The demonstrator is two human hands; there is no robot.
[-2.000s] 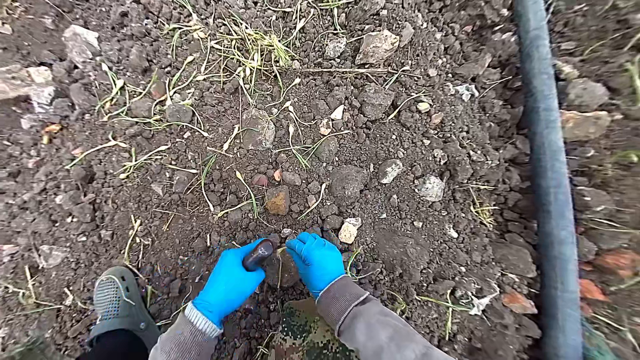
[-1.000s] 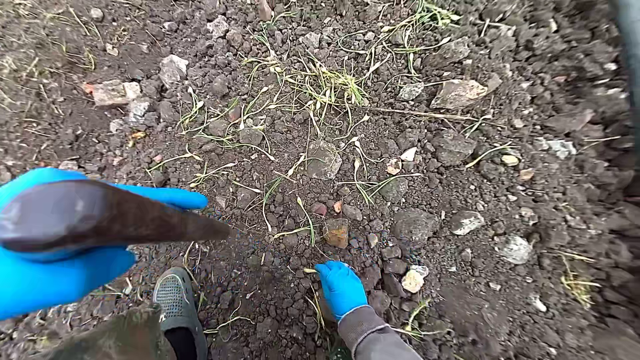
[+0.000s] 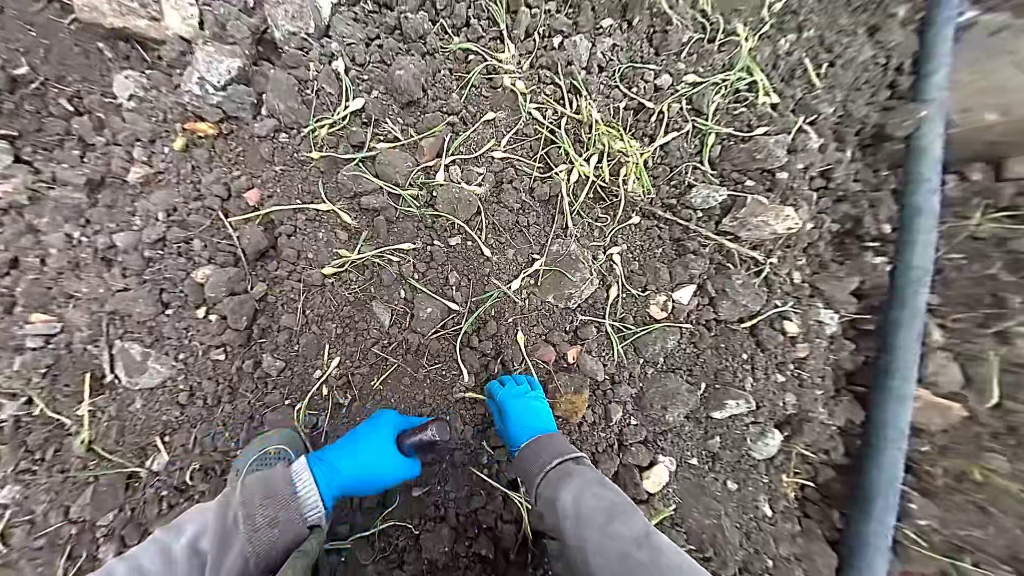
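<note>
My left hand (image 3: 368, 458), in a blue glove, is closed around a dark handle (image 3: 424, 437) whose rounded end points right; the rest of that tool is hidden. To its right, my right hand (image 3: 520, 410), also gloved in blue, reaches down to the soil with its fingers bent. A thin pale bulb with a stem (image 3: 524, 352) lies at its fingertips; whether the fingers grip it cannot be told. Beyond the hands, many uprooted bulb seedlings with green leaves lie scattered, the thickest heap (image 3: 596, 156) at upper middle right.
Loose, cloddy soil with stones surrounds the hands. A brownish stone (image 3: 570, 400) sits just right of my right hand. A long grey pipe or hose (image 3: 904, 304) runs down the right side. A shoe (image 3: 268, 452) shows behind my left forearm.
A second ago my left hand was raised close to the camera with the dark tool; now it is low, near my right hand. The right hand has stayed near the brownish stone.
</note>
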